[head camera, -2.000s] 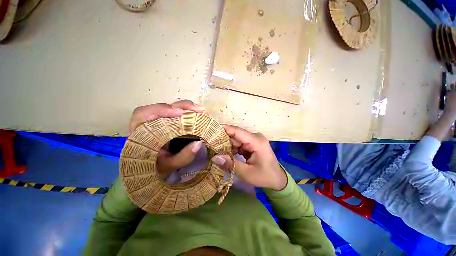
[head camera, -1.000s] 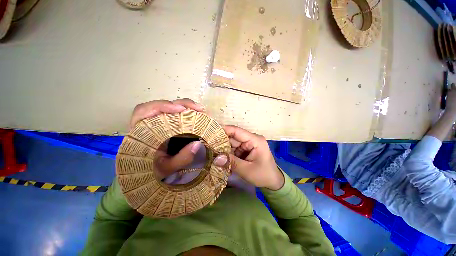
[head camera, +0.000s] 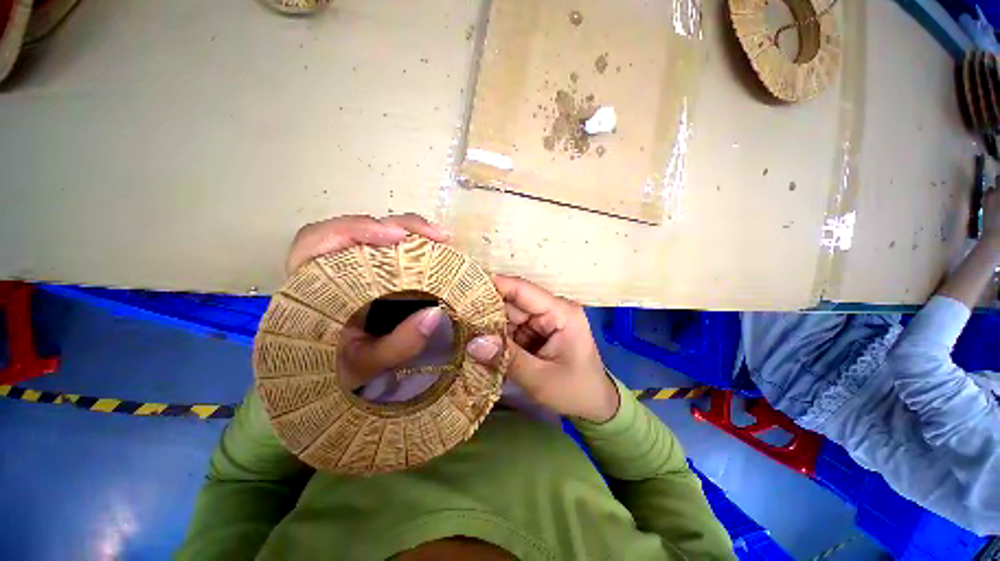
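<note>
A tan ribbed straw ring (head camera: 302, 373) is held up in front of me, just off the table's near edge. My left hand (head camera: 367, 247) holds its upper left, with fingers behind the rim and the thumb through the centre hole. My right hand (head camera: 554, 351) pinches its right side, thumb on the face near the hole. A thin braided cord (head camera: 422, 374) shows across the lower part of the hole; the rest of it is hard to make out. A white glue dab (head camera: 600, 119) sits on the stained cardboard pad (head camera: 614, 181).
A corded straw ring (head camera: 757, 49) lies right of the pad. Part of another ring shows at the top edge, and more at the far left. Stacked straw rings (head camera: 979, 93) stand at the right, near a person's arm (head camera: 970, 268). The table's near edge runs beyond my hands.
The held ring has turned a little and shifted slightly left and down. The knotted cord end that hung at its lower right no longer shows clearly. Both hands keep their hold.
</note>
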